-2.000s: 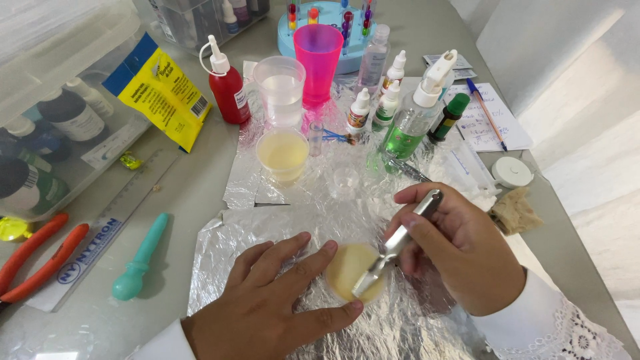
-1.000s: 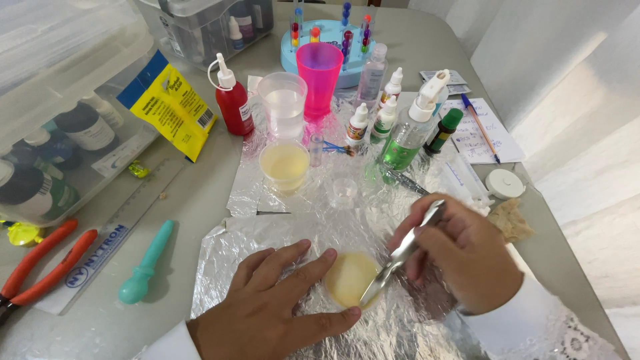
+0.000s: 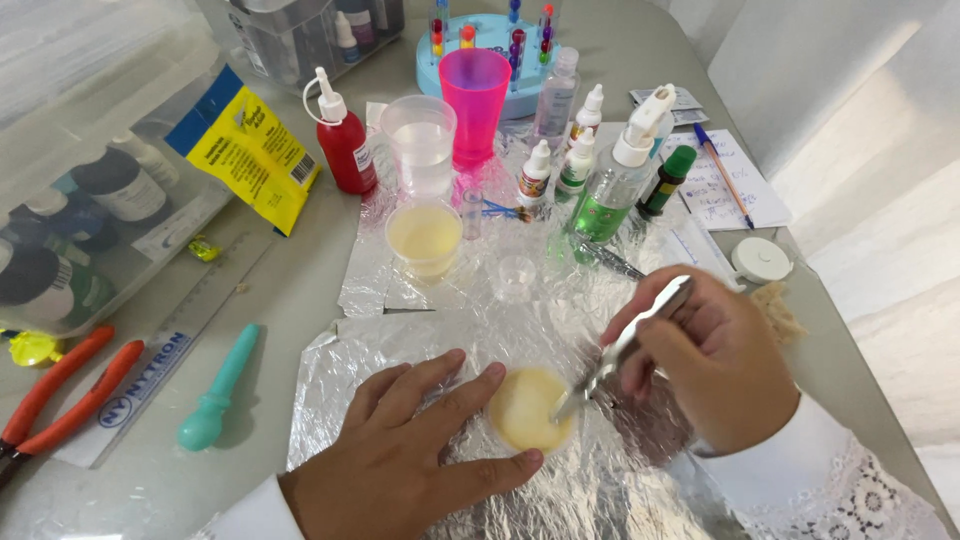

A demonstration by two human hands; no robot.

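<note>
A small round dish of pale yellow material (image 3: pixel 531 411) lies on crinkled aluminium foil (image 3: pixel 375 352). My left hand (image 3: pixel 416 450) rests on the foil at the dish's left, thumb and index fingertip at its rim, fingers apart. My right hand (image 3: pixel 697 352) holds a shiny metal tool with a scalpel-like handle (image 3: pixel 637 330), its tip at the right part of the yellow surface. Whether the tip is in the material or just on it I cannot tell. Behind stand a plastic cup of yellow liquid (image 3: pixel 424 236) and a small clear empty-looking cup (image 3: pixel 515 276).
Around the back stand a clear cup (image 3: pixel 418 142), a pink cup (image 3: pixel 474 105), a red bottle (image 3: pixel 346 142), a spray bottle (image 3: pixel 611 180) and dropper bottles (image 3: pixel 535 172). Left are orange-handled pliers (image 3: pixel 56 397), a ruler (image 3: pixel 157 367), a teal dropper (image 3: pixel 221 390) and a plastic bin (image 3: pixel 97 165).
The tool's tip has shifted over the yellow surface, from its lower right area toward the right side. My right hand still grips the tool, and my left hand has stayed beside the dish.
</note>
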